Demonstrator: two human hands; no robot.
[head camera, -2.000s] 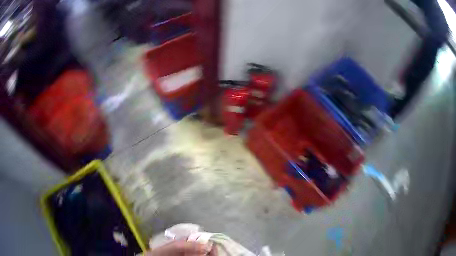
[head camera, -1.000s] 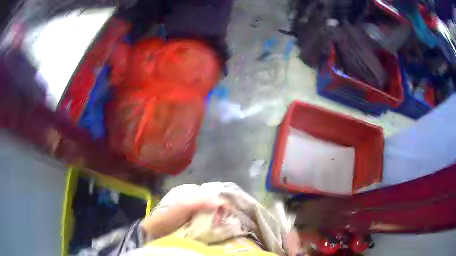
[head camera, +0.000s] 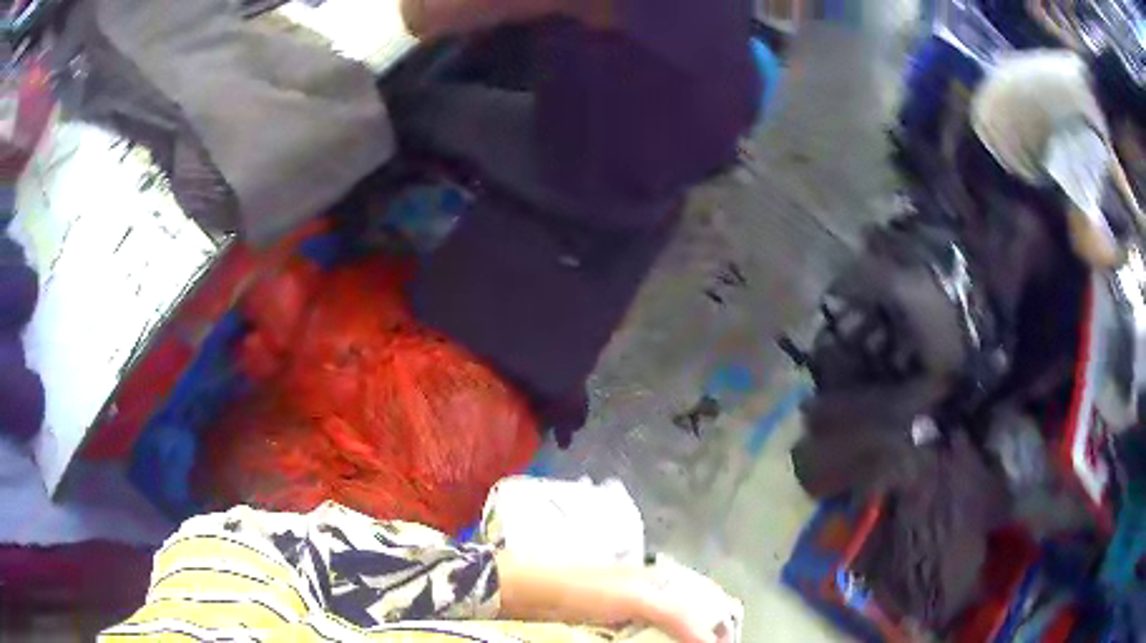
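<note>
The cream garment piece (head camera: 566, 521) shows at the bottom centre, bunched against my body and partly behind my forearm. My left hand (head camera: 706, 613) is at the bottom edge, right of centre, with my forearm lying across the cloth. Its fingers are blurred and partly cut off, but it is closed on the cloth's right end. My right hand is not in view.
Red plastic bags (head camera: 402, 415) lie in front at left, by a pale table (head camera: 101, 302). A person in dark clothes (head camera: 641, 113) is at the top centre. Dark garments (head camera: 905, 490) overflow a blue and red crate at right. Another person is at upper right. The grey aisle (head camera: 704, 339) runs between.
The view has swung left and moved along the aisle. The yellow tub and empty red crate have left view; the people and pale table show more. My left forearm now lies across the cream cloth.
</note>
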